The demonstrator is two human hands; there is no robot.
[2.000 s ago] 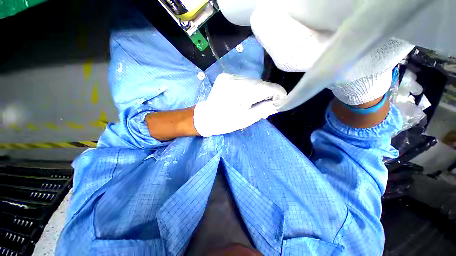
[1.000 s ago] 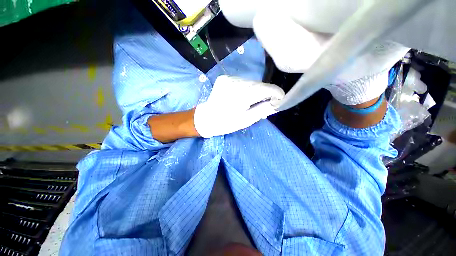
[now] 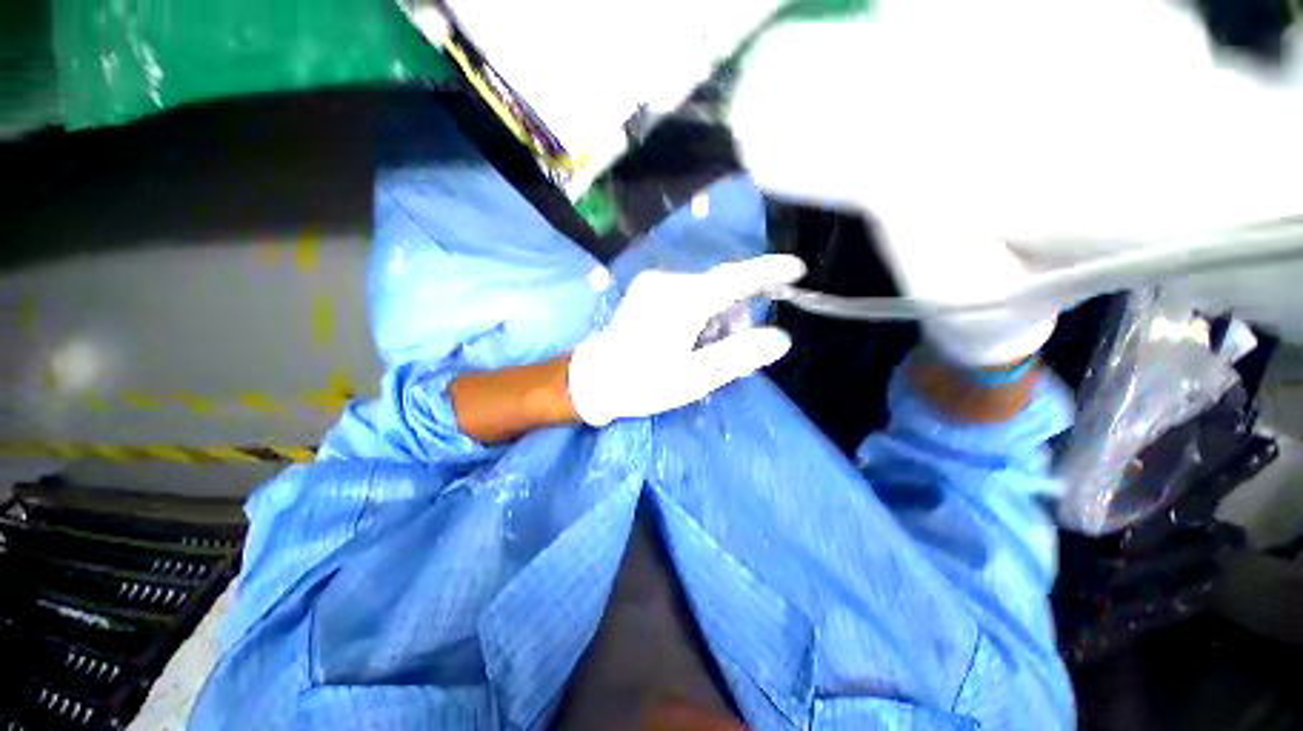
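Note:
My left hand [image 3: 665,350], in a white glove, is in front of my lap with thumb and finger apart. The near end of a thin clear hose or strip [image 3: 915,306] shows between them; no firm grip is visible. My right hand [image 3: 986,317], also gloved, is raised at the right and blurred. Its fingers merge with a large overexposed white shape [image 3: 986,122], so what it holds cannot be told. The lower corner of a board assembly [image 3: 572,164] shows at the top, with a blurred green tab [image 3: 597,210] below it.
A green mat edge [image 3: 243,57] is at the upper left. Black slotted racks [image 3: 115,614] stand at the lower left. Clear plastic bags [image 3: 1143,407] and black material lie at the right. Yellow-marked grey floor [image 3: 172,357] shows at the left.
My left thumb and finger have parted from their pinch on the translucent strip. The strip now looks thinner and flatter. My right wrist has moved down and left. The view has shifted and blurred.

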